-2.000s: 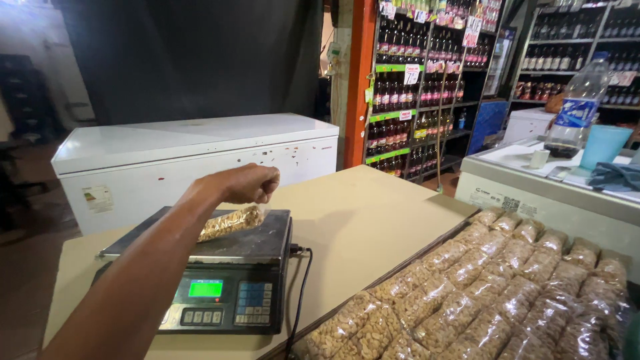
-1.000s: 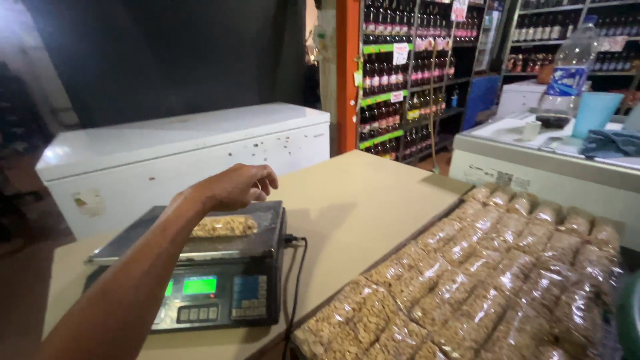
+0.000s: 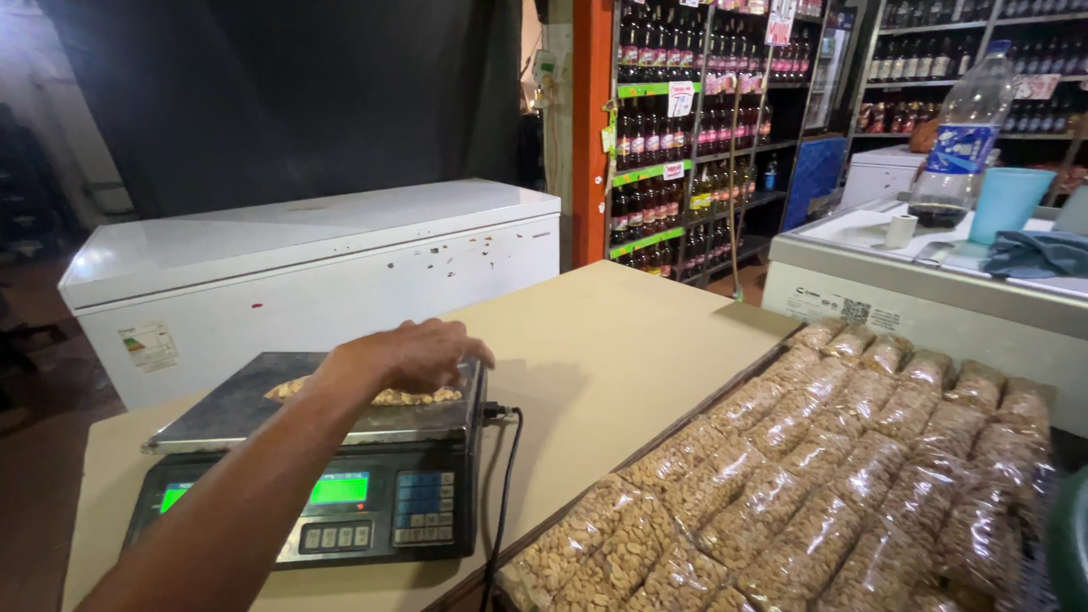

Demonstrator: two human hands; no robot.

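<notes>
My left hand (image 3: 416,357) is over the right part of a digital scale (image 3: 340,535), its fingers loosely bent and the fingertips near the pan's right edge. Under the hand and forearm, a clear plastic bag of peanuts (image 3: 416,397) lies on the metal pan, its middle hidden. Whether the hand touches the bag is not plain. The green display is partly behind my forearm. To the right, many similar filled bags (image 3: 799,510) lie side by side in rows. My right hand is not in view.
The scale stands on a beige table (image 3: 629,340), with a black cable (image 3: 510,476) at its right. Behind is a white chest freezer (image 3: 340,297). A plastic bottle (image 3: 956,144), a light blue cup (image 3: 1007,204) and a cloth (image 3: 1041,253) sit on another freezer.
The bag was at my left hand's fingers two seconds ago, then lay on the pan with the hand raised off it. The hand now appears lower over the pan.
</notes>
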